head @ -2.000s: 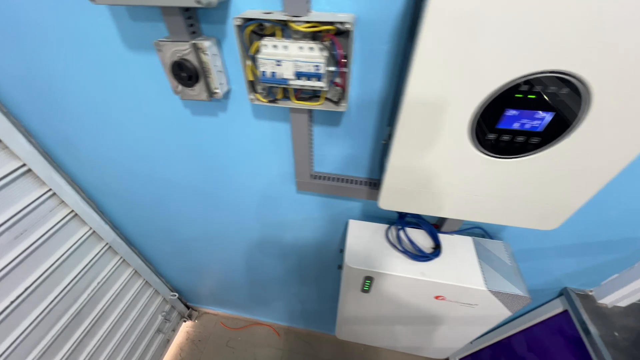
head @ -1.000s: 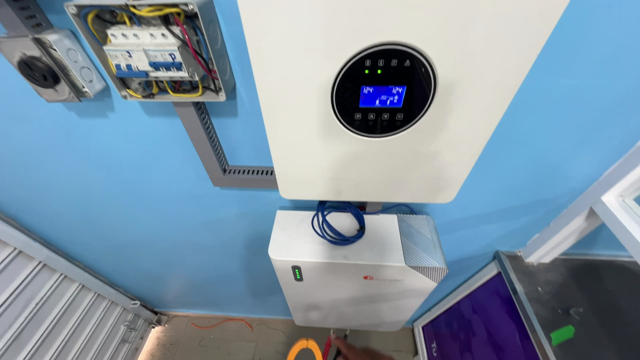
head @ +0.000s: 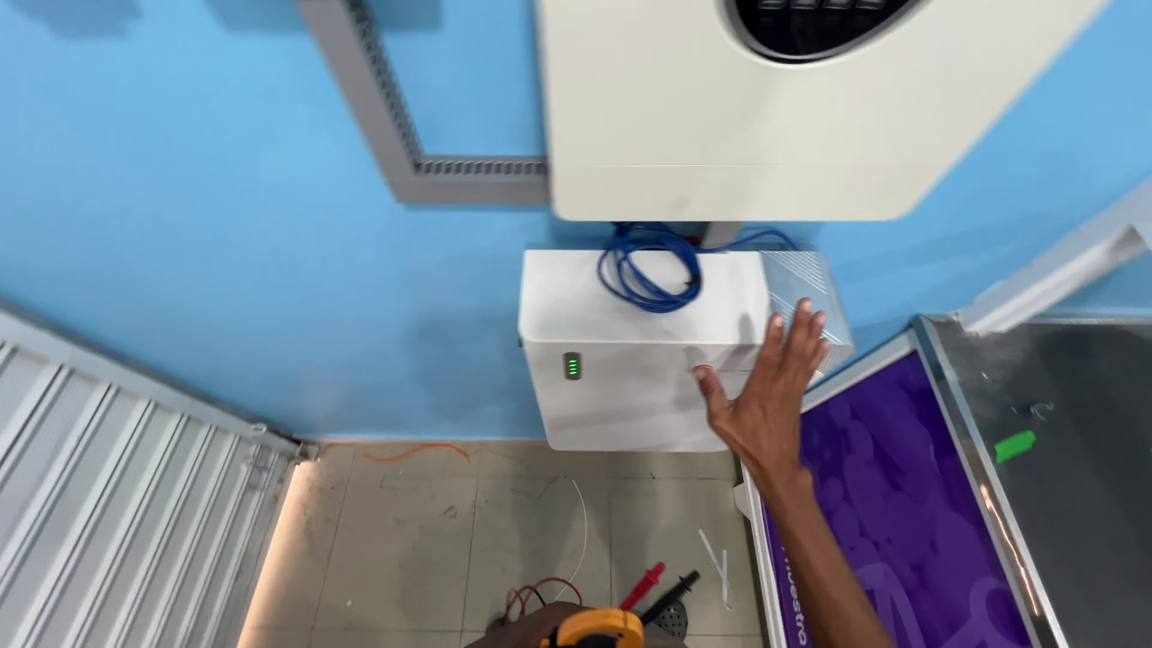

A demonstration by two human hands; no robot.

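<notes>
My right hand (head: 769, 391), fingers spread and empty, is over the right front of the white wall-mounted battery unit (head: 621, 396); whether it touches the casing I cannot tell. At the bottom edge my left hand (head: 531, 625) shows only in part, at an orange clamp meter (head: 596, 625) with an orange jaw. Beside the meter lie or hang a red test probe (head: 643, 585) and a black test probe (head: 670, 597). A coil of blue cable (head: 652, 270) rests on top of the battery unit, whose small indicator (head: 572, 365) glows green. Above is the white inverter (head: 720, 117), its display cut off.
Grey slotted cable duct (head: 477, 180) runs along the blue wall. A metal roller shutter (head: 117, 486) stands at the left. A purple-fronted counter with a dark top (head: 1071, 396) is at the right, a green scrap (head: 1015, 446) on it. An orange wire (head: 414, 452) lies on the tiled floor.
My right hand has come into view in front of the battery unit. More of the test probes shows at the bottom. The view has tilted down, so the breaker box is out of frame.
</notes>
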